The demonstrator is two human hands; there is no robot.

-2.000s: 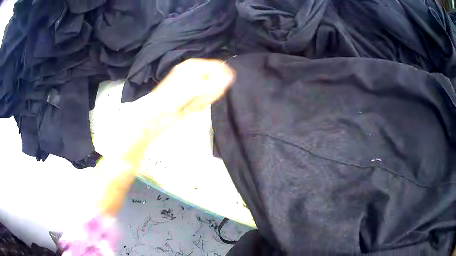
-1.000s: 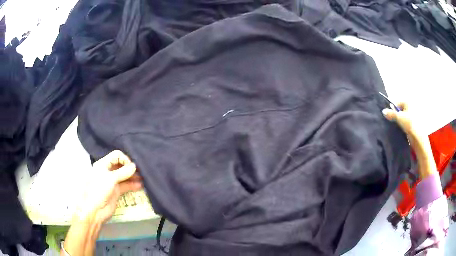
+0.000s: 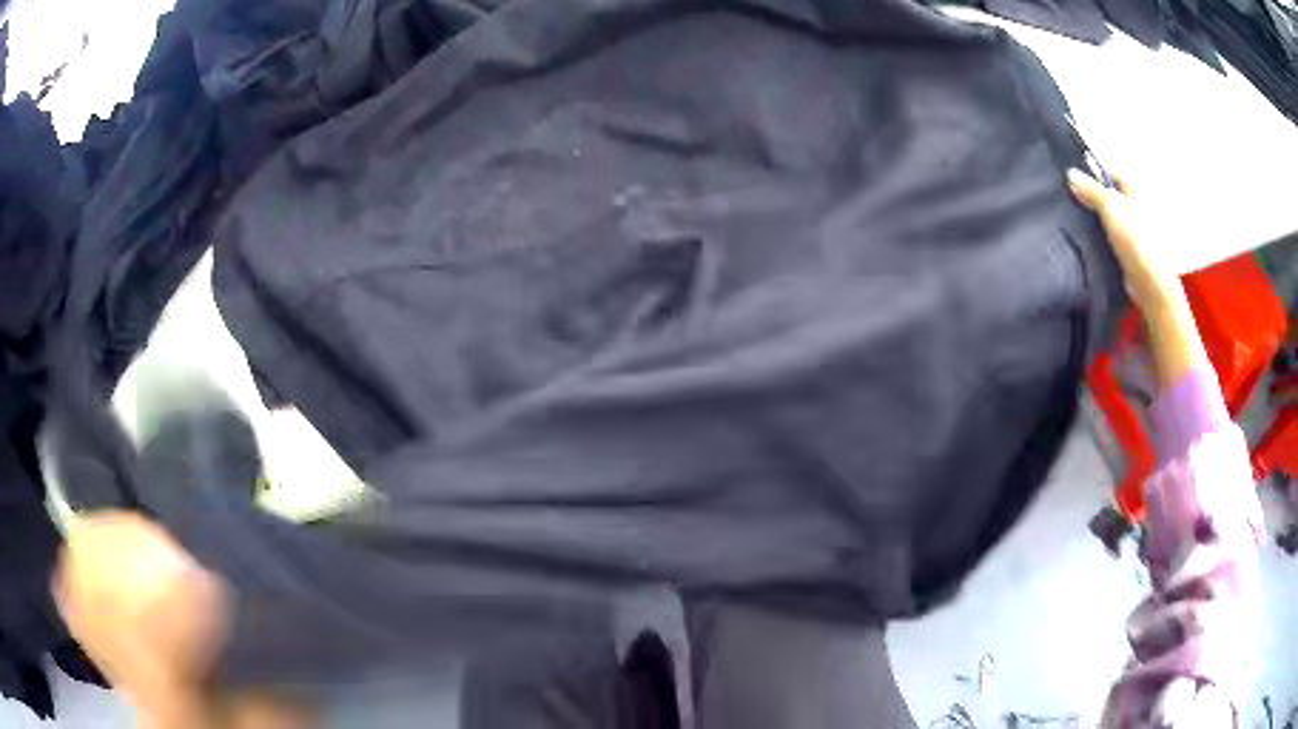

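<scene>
A large black garment is spread across the table edge and over my lap, with a seam line across its upper left part. My left hand is blurred at the lower left, on the garment's edge, which stretches out to it. My right hand is at the garment's right edge, with its fingers partly hidden by the cloth. A thin dark tip shows beside the fingers, but I cannot tell what it is.
A pile of black garments lies at the far left, with more black cloth at the top right. The pale tabletop shows at the right. A bright red stool stands at the right on the floor, which has dark thread clippings.
My left hand has moved down and to the left, and the garment's lower edge is drawn out with it. My right hand has moved slightly up. The garment's folds have shifted.
</scene>
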